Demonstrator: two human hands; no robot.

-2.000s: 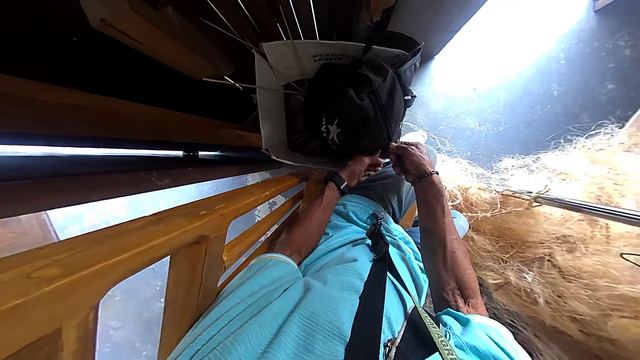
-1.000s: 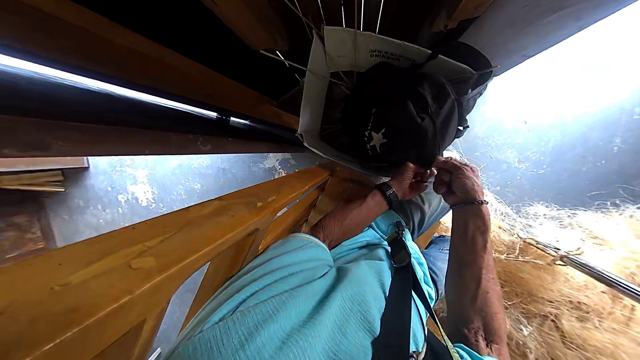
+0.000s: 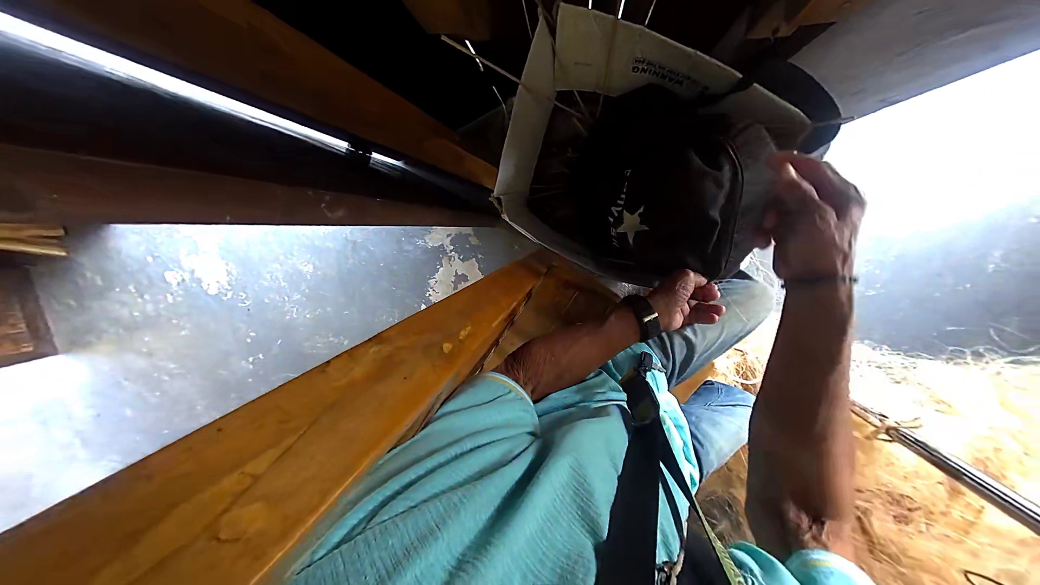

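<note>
A black fabric bag with a white star and lettering lies in an open cardboard box, which has long thin sticks or spokes around it. My left hand, with a dark watch on the wrist, is at the bag's lower edge, fingers loosely curled; whether it grips anything is not clear. My right hand, with a thin dark band on the wrist, is beside the bag's right side, slightly blurred, its fingers bent against the dark fabric. Whether they pinch the fabric cannot be made out.
A yellow-brown wooden bench rail runs diagonally at my left. Dark beams cross the upper left, with a worn blue-grey surface beyond. Loose pale fibre lies at the right, with a metal rod across it.
My right hand has moved away from my left hand, up along the bag's right side. Earlier both hands were close together at the bag's lower edge. The view has shifted.
</note>
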